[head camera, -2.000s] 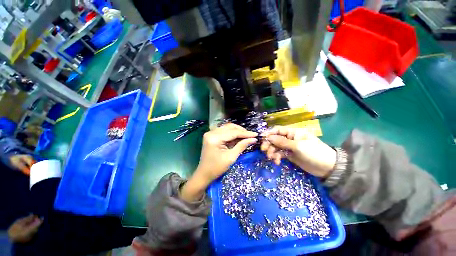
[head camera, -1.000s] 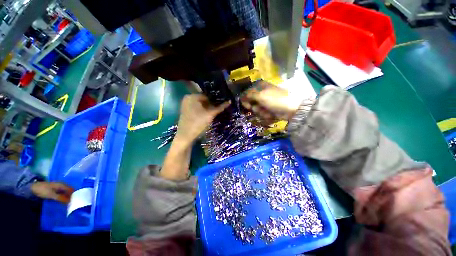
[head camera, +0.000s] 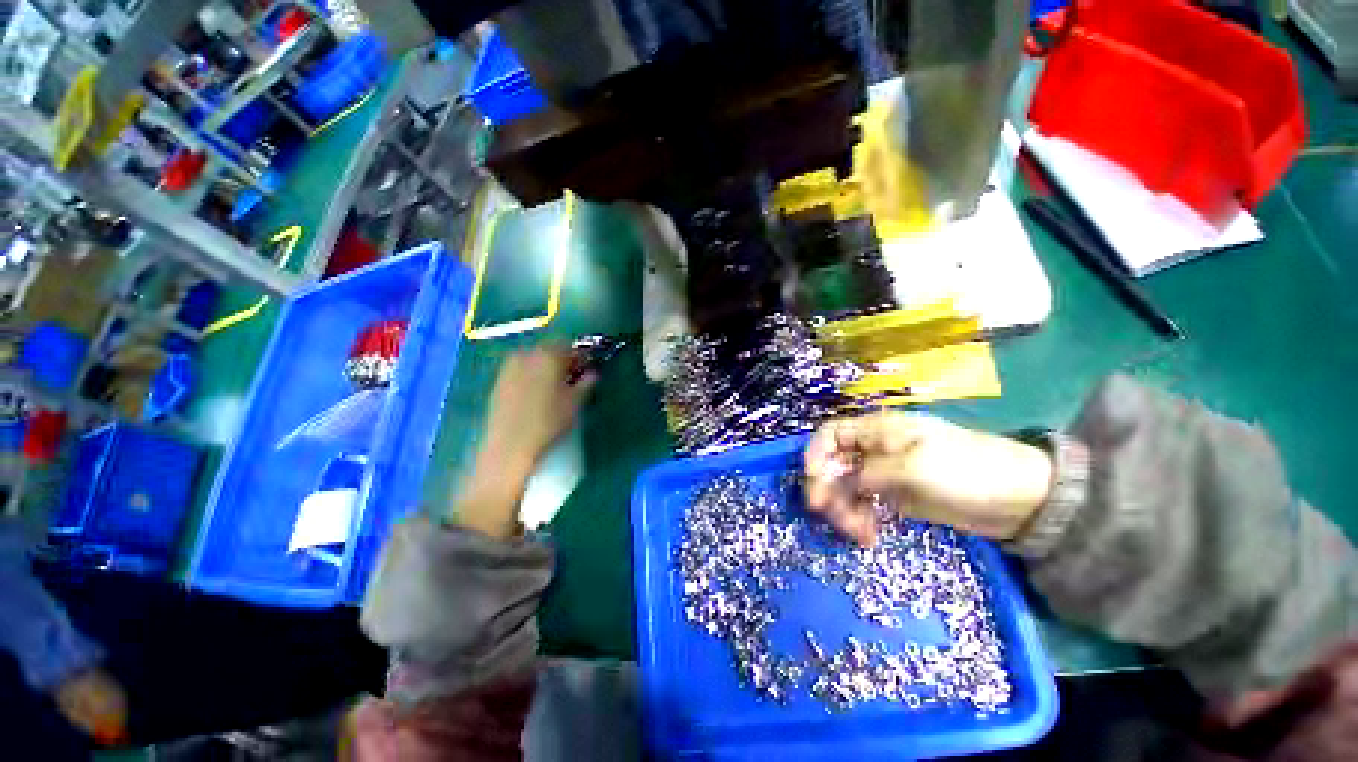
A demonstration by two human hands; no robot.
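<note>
A shallow blue tray in front of the press holds many small shiny metal terminals. A pile of thin dark-and-silver leads lies between the tray and the press. My right hand is over the tray's back part, fingers curled at the terminals; whether it holds one is hidden. My left hand is left of the pile, blurred, low over the green bench, by a few dark leads at its fingertips; its grip is unclear.
A large blue tote at left holds a red-ended bundle and a white piece. A red bin stands on white paper beside a black pen at right. Another person's hand shows at lower left.
My left hand has moved from the press to the left of the pile. My right hand has come back from the press to the tray. The other person's hand has left the tote; the white piece lies there.
</note>
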